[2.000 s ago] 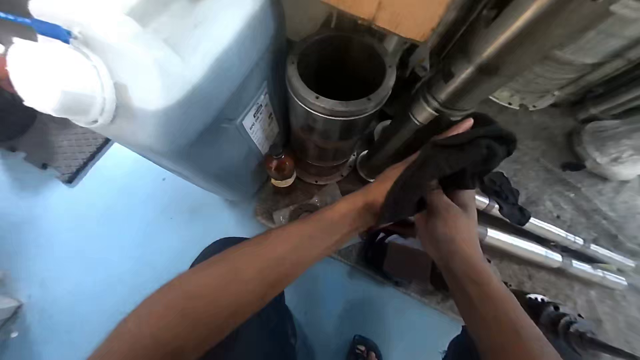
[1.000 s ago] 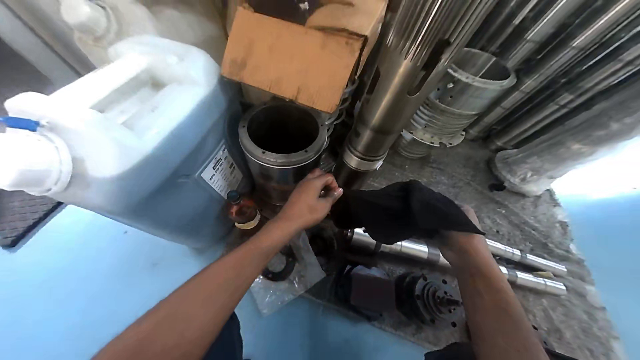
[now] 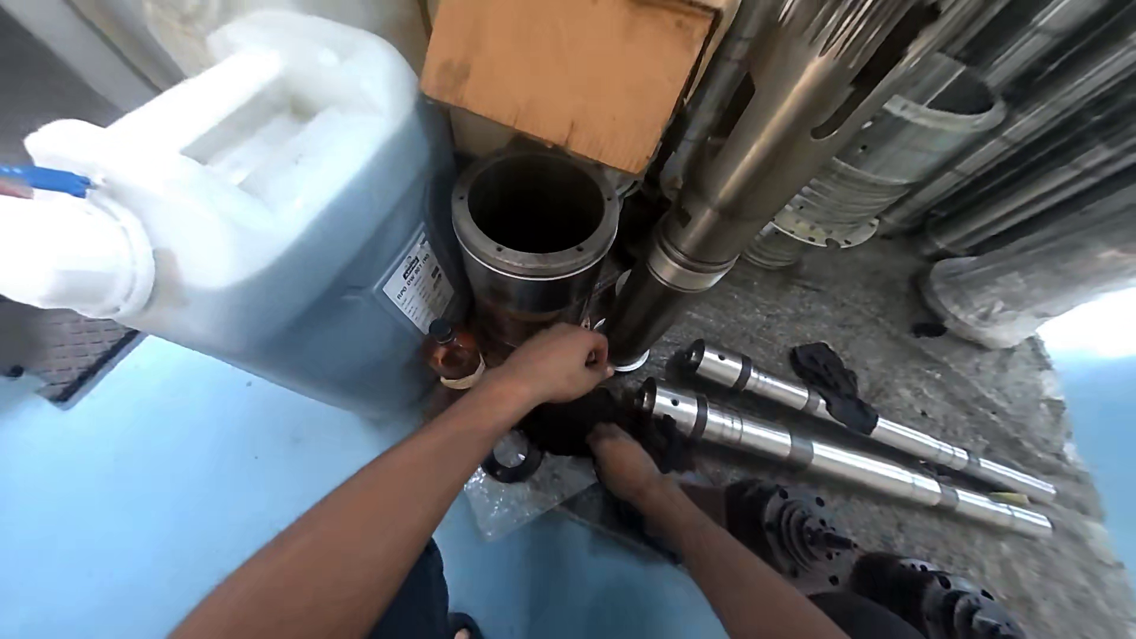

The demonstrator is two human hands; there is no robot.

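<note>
My left hand [image 3: 564, 362] is curled just in front of an upright flanged metal cylinder [image 3: 535, 213], close to the foot of a slotted steel shaft [image 3: 710, 213]. Below and to its right, my right hand [image 3: 624, 461] grips a black cloth [image 3: 572, 422], which hangs low between both hands; whether the left fingers also pinch it is hidden. A small amber bottle [image 3: 454, 353] stands beside my left wrist. Under the cloth lie a black ring [image 3: 513, 461] and a clear plastic bag [image 3: 506, 501]. Two polished metal shafts [image 3: 799, 448] rest to the right of my hands.
A large plastic jug [image 3: 311, 266] of bluish liquid stands at the left. Behind the cylinder is a cardboard box [image 3: 568, 75]. A second black rag [image 3: 832, 386] lies over the farther shaft. Dark flanged machine parts [image 3: 790, 532] sit at lower right, and long metal tubes lean at upper right.
The black cloth, stretched sideways between my hands a second ago, now hangs bunched and lower. My right hand has moved left, closer to my left hand.
</note>
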